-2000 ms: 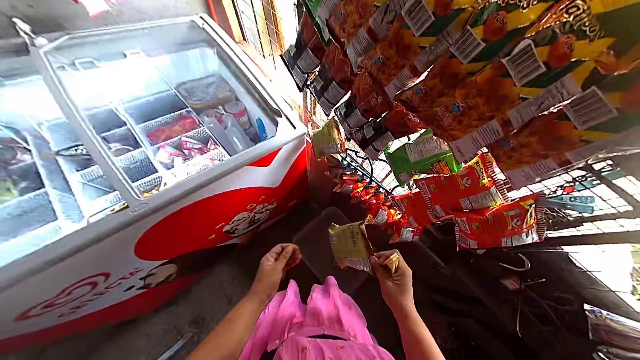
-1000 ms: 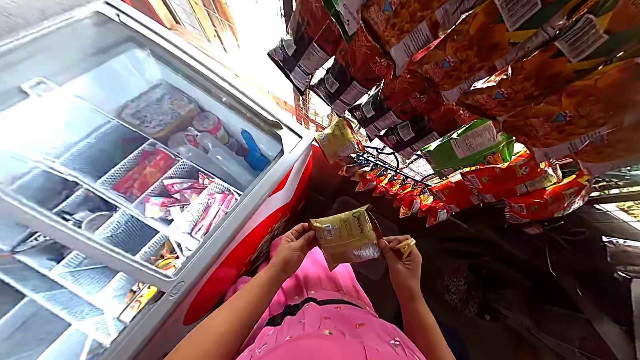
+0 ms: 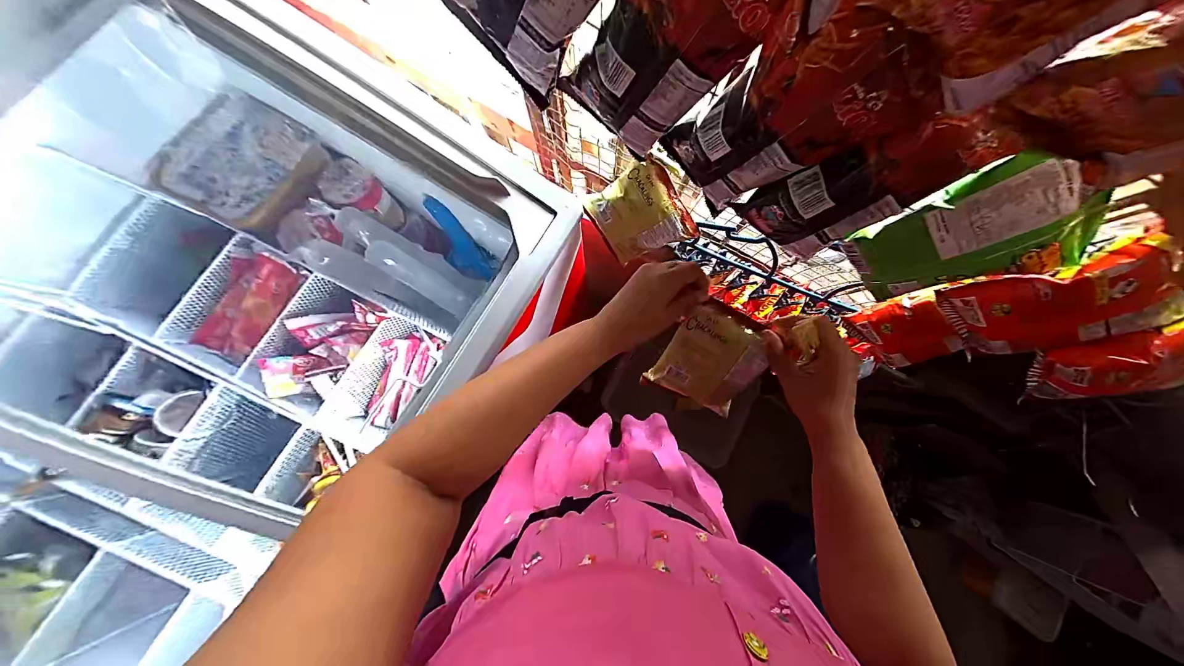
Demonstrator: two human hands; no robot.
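Observation:
A yellow snack packet (image 3: 708, 356) hangs between my two hands, near the middle of the head view. My left hand (image 3: 655, 294) pinches its upper left corner. My right hand (image 3: 816, 365) grips its right edge, and a small crumpled yellowish thing shows among those fingers. Just above my left hand another yellow packet (image 3: 636, 211) hangs by a blue wire rack (image 3: 768, 268) that carries small red packets. Both sets of fingertips are partly hidden by the packet and by each other's folds.
At left stands a glass-topped chest freezer (image 3: 546, 222) with wire baskets of wrapped goods. Large red and black snack bags (image 3: 832, 102) hang at upper right, above a green bag (image 3: 999, 217) and red packets (image 3: 1064, 305). Dark clutter lies at lower right.
My hands have moved with the packet up toward the hanging rack, and my left hand is now just below the hanging yellow packet. The view has shifted closer to the freezer and rack.

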